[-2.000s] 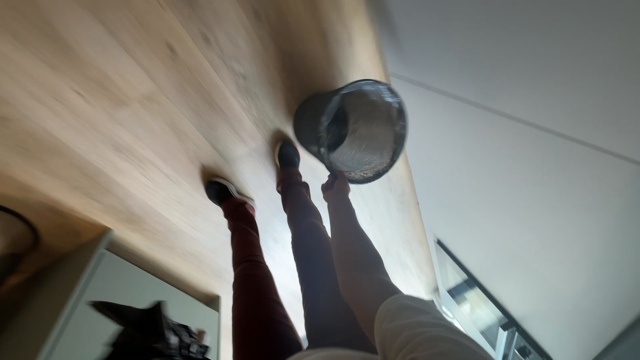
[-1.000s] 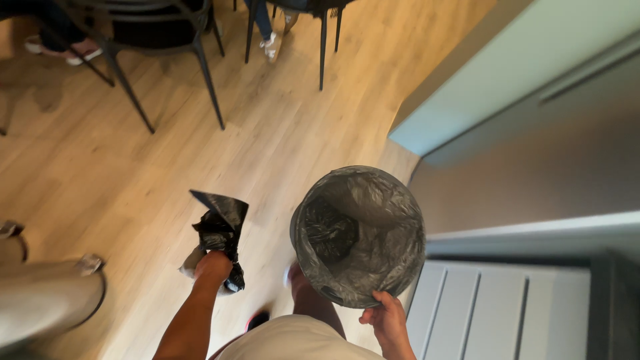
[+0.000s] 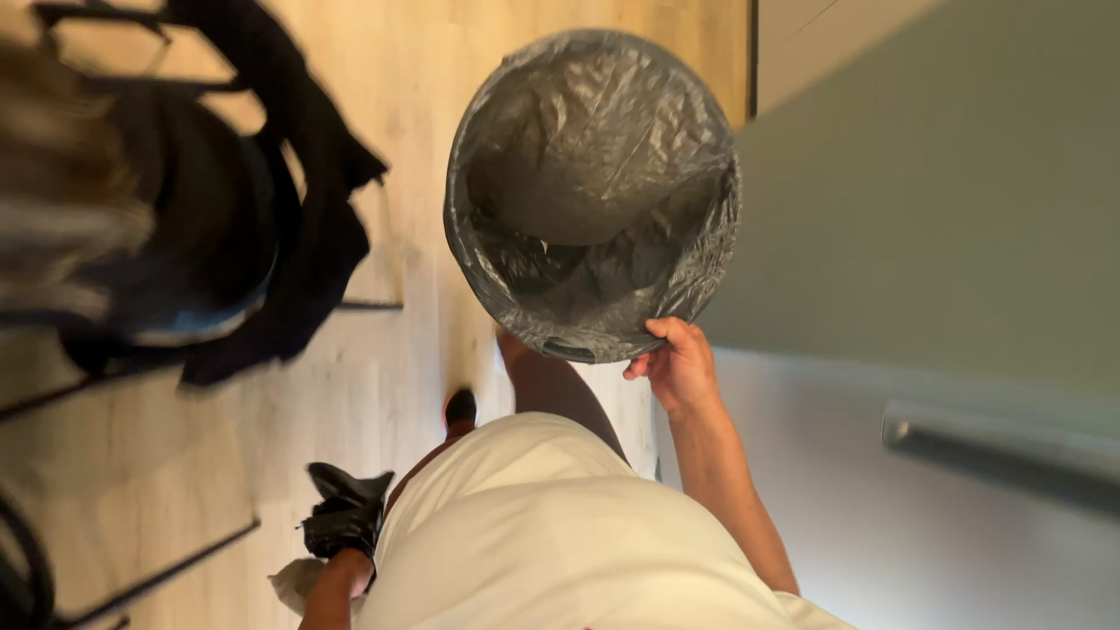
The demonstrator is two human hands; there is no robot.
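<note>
A round waste bin lined with a dark plastic bag (image 3: 604,192) hangs in front of me, its mouth facing up toward the camera. My right hand (image 3: 687,363) grips its near rim, thumb over the edge of the liner. Low at the left, beside my body, my left hand (image 3: 350,573) is shut on a bunched black plastic bag (image 3: 341,516). A pale, crumpled item (image 3: 296,584) shows just below that bag; whether the hand holds it too cannot be told.
At the left a seated person (image 3: 70,201) is on a chair with dark clothing (image 3: 306,175) over it. Another chair's leg (image 3: 175,564) juts in at lower left. A grey-green surface (image 3: 919,192) and a cabinet front with a handle (image 3: 997,451) stand close on the right.
The view has turned and moved strongly. The chair with dark clothing is now close on the left. Both hands keep their holds, and the bin now hangs farther ahead of my body.
</note>
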